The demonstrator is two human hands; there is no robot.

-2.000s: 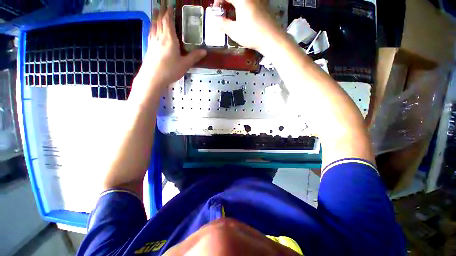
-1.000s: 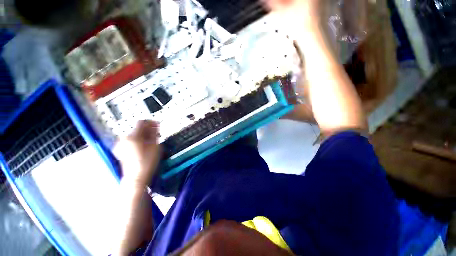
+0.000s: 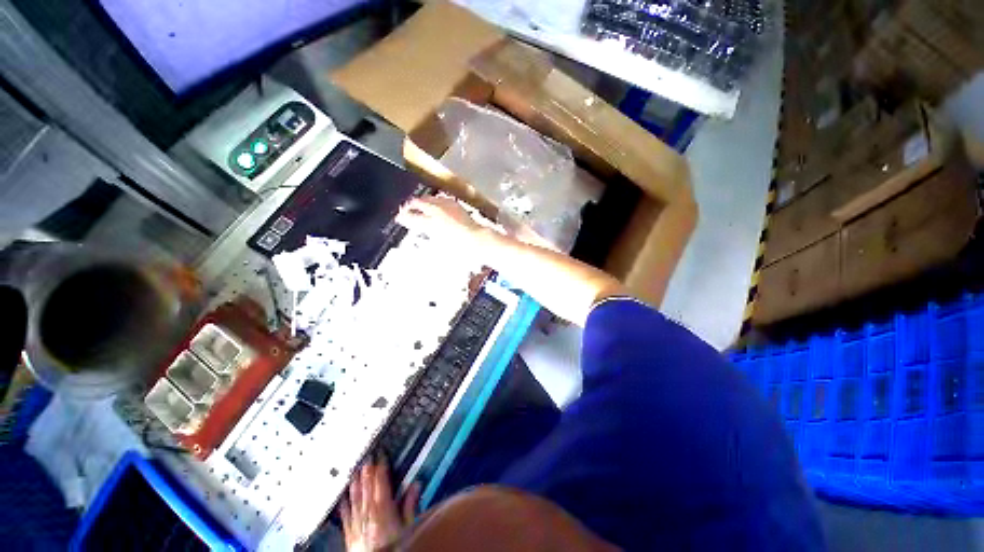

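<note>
The red-brown fixture [image 3: 235, 408] with three pale pockets sits on the white perforated plate [image 3: 361, 361]; no part is distinguishable in the pockets. Two black blocks [image 3: 310, 405] lie in front of it. White strips [image 3: 324, 283] are piled at the black mat's [image 3: 372, 183] edge. My right hand [image 3: 437, 219] is at the mat's near right corner, palm down and overexposed; whether it holds anything is unclear. My left hand [image 3: 372, 509] rests empty, fingers a little apart, at the plate's front edge by the keyboard [image 3: 442, 367].
An open carton [image 3: 667, 221] with a clear plastic bag [image 3: 513, 173] stands right of the bench. A control box [image 3: 264, 140] with green lights and a monitor [image 3: 232, 32] are behind. A blurred round dark object [image 3: 97, 318] is left. Blue crates [image 3: 874, 404] stand far right.
The view has swung right. Both hands have left the fixture; my right hand has moved to the mat's corner, my left to the plate's front edge. The pale item between my right fingers is gone from view.
</note>
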